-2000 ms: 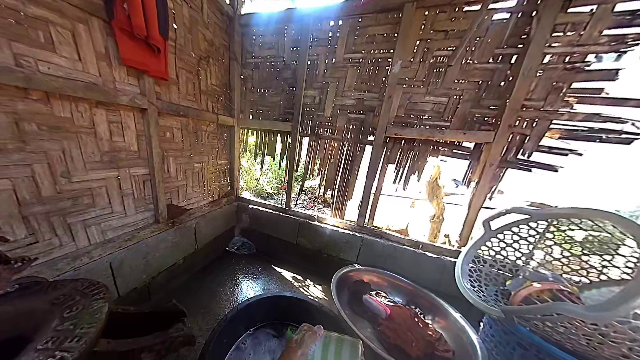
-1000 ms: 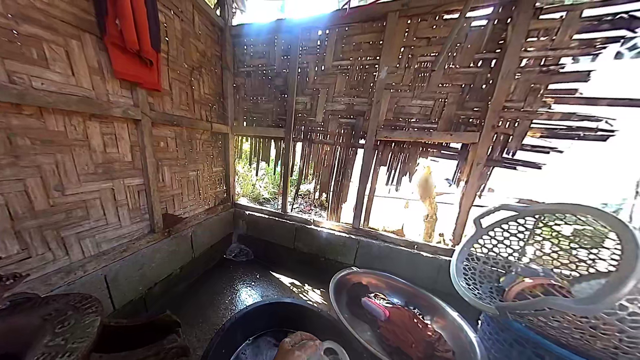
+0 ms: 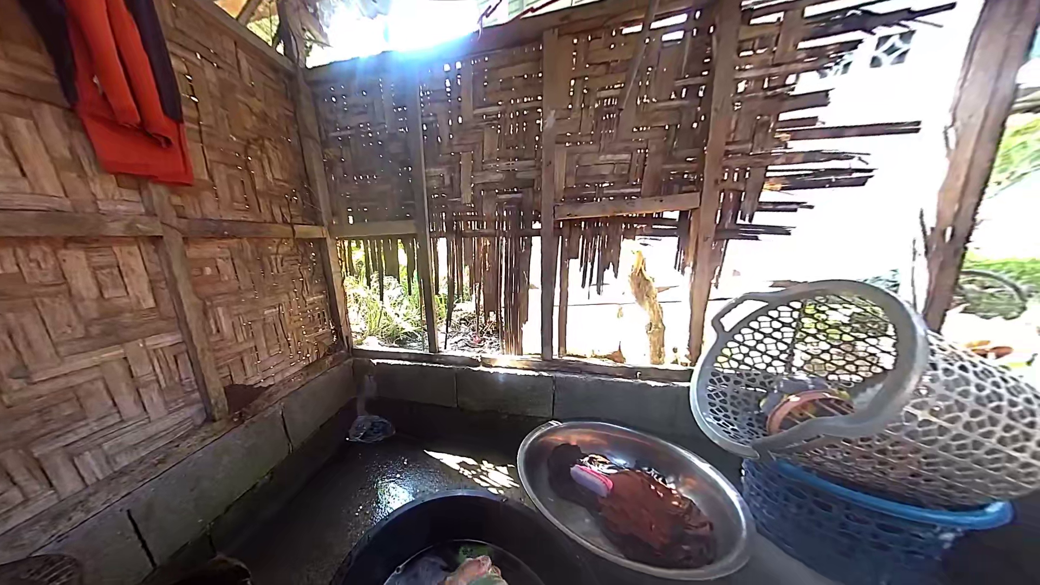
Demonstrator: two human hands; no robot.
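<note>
A black basin (image 3: 455,505) with dark water and wet cloth (image 3: 418,567) in it is cut off by the bottom edge. Part of one of my hands (image 3: 474,572) shows low in this basin, against the wet cloth; which hand it is, and its grip, cannot be made out. My other hand is not visible. Just right of the black basin, a round metal basin (image 3: 735,520) stands tilted, holding wet reddish-brown cloth (image 3: 654,513) and a pink-and-white object (image 3: 591,480), possibly a brush.
At right, a grey perforated plastic basket (image 3: 906,357) lies on its side atop a blue basket (image 3: 845,520), with items inside. Low concrete blocks (image 3: 504,393) edge the wet floor below woven bamboo walls. Red-and-dark cloth (image 3: 134,106) hangs at upper left. A crumpled clear plastic item (image 3: 370,428) lies in the corner.
The hand in the black basin is lower in the view and shows less. Green-striped cloth seen beside it two seconds ago no longer shows plainly.
</note>
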